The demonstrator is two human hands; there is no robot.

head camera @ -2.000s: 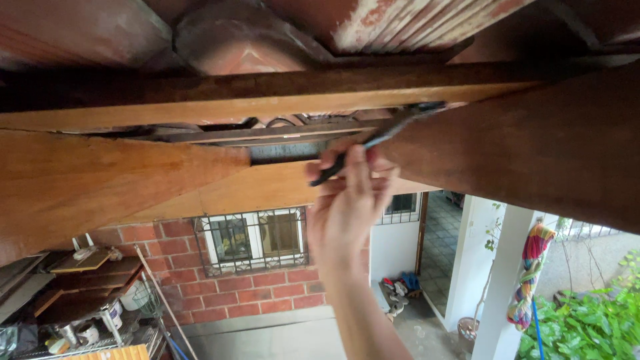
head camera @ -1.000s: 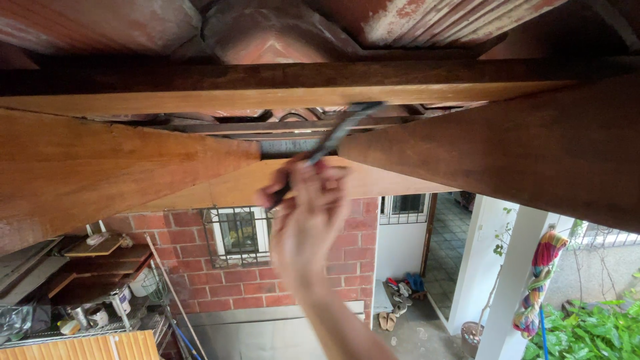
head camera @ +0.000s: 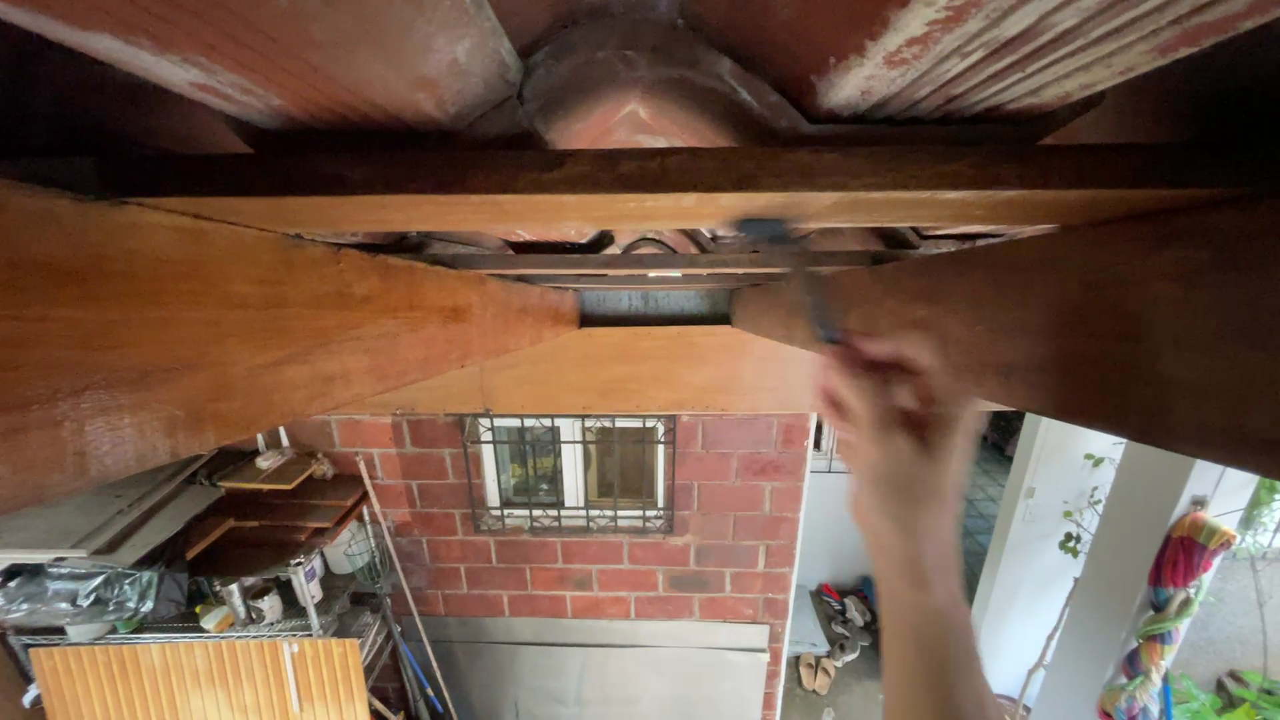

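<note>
One raised hand is in view, apparently my right hand (head camera: 890, 400), blurred by motion. It is closed around the dark handle of a paintbrush (head camera: 770, 232), whose exact form is smeared. The brush's dark head lies at the lower face of a wooden batten (head camera: 480, 212) that crosses under the roof tiles (head camera: 640, 110). Behind the hand runs a dark brown rafter (head camera: 1120, 300). On the other side is a lighter, glossy orange-brown rafter (head camera: 200, 330). My left hand is out of the frame.
Below are a brick wall (head camera: 600, 550) with a barred window (head camera: 575, 470), and a metal rack (head camera: 320, 600) holding boards and containers at the left. Several shoes (head camera: 830, 640) lie on the floor. A colourful cloth (head camera: 1185, 580) hangs by a white post (head camera: 1100, 560) at the right.
The hand with the brush has moved to the right along the batten since one second ago. The brush now points up and slightly left; before, it pointed up and right.
</note>
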